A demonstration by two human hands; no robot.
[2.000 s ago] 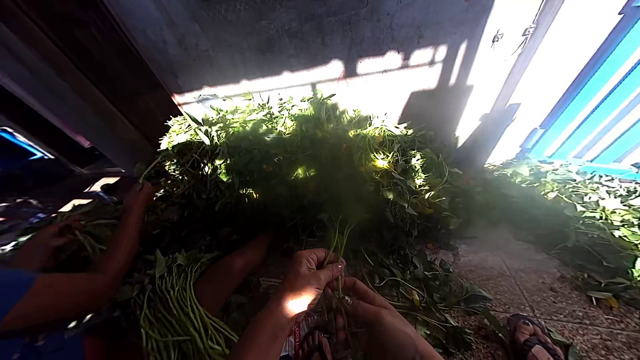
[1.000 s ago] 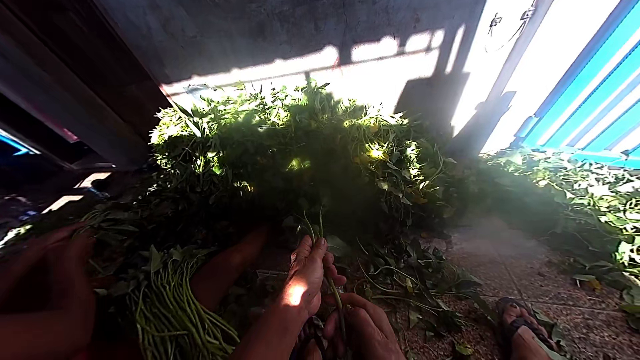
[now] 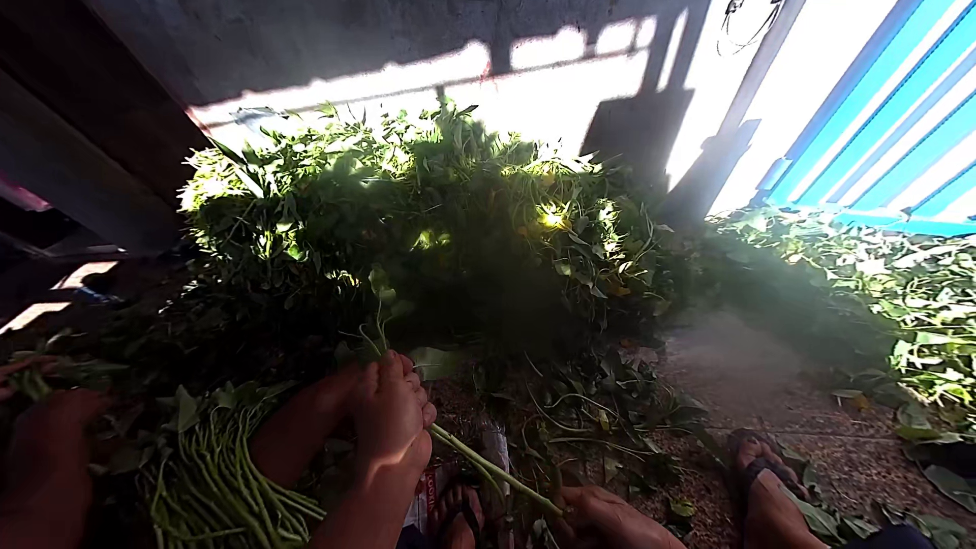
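Note:
My left hand (image 3: 393,412) is closed round a small bunch of green leafy stems (image 3: 488,463), whose thin tips stick up above the fingers. At the lower middle, my right hand (image 3: 602,515) pinches the thick lower end of the same stems, so they slant down to the right between both hands. A bundle of long green stems (image 3: 221,465) lies left of my left forearm, its leaves at the top. Behind the hands rises a large heap of leafy green vines (image 3: 427,206), partly in sun and partly in deep shadow.
Another person's hands (image 3: 53,419) hold greens at the far left. More leafy vines (image 3: 915,305) lie at right below a blue and white gate (image 3: 877,114). Sandalled feet (image 3: 762,461) rest on the speckled floor (image 3: 770,381). A concrete wall (image 3: 343,38) stands behind the heap.
My hands were close together around the stems; now they are apart, the left higher and the right lower right, with the stems stretched between them. The other person's hands at left have moved lower.

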